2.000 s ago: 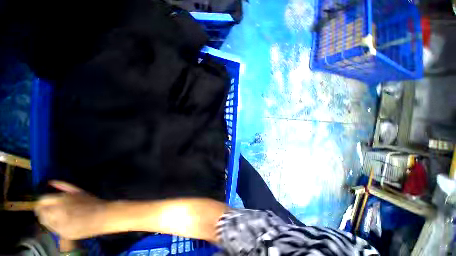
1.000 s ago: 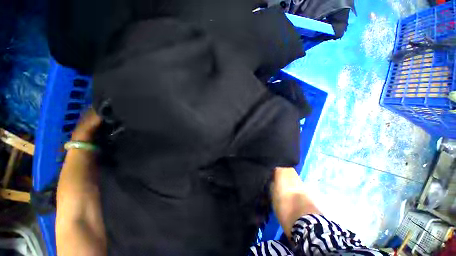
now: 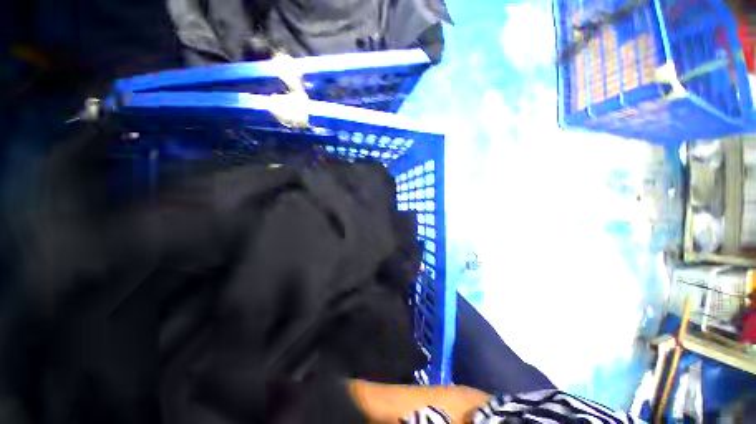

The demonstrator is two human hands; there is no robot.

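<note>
A big heap of dark garments (image 3: 273,248) fills the lower left of the view, blurred at its left side. Its right part lies inside a blue plastic crate (image 3: 443,248) with lattice walls. My right forearm (image 3: 414,399) comes in at the bottom in a black-and-white striped sleeve. The dark cloth hides the hand at its end, so its fingers cannot be seen. My left hand is not visible.
Another blue crate with grey-black cloth (image 3: 331,29) stands just beyond. A blue crate (image 3: 613,112) with a brown board stands at the upper right on the blue floor (image 3: 530,240). A wooden rack with a pale basket (image 3: 709,294) is at the right edge.
The cloth has moved down and left, uncovering the crate's far rim. My left forearm, seen at the left before, has gone from sight. The view has shifted.
</note>
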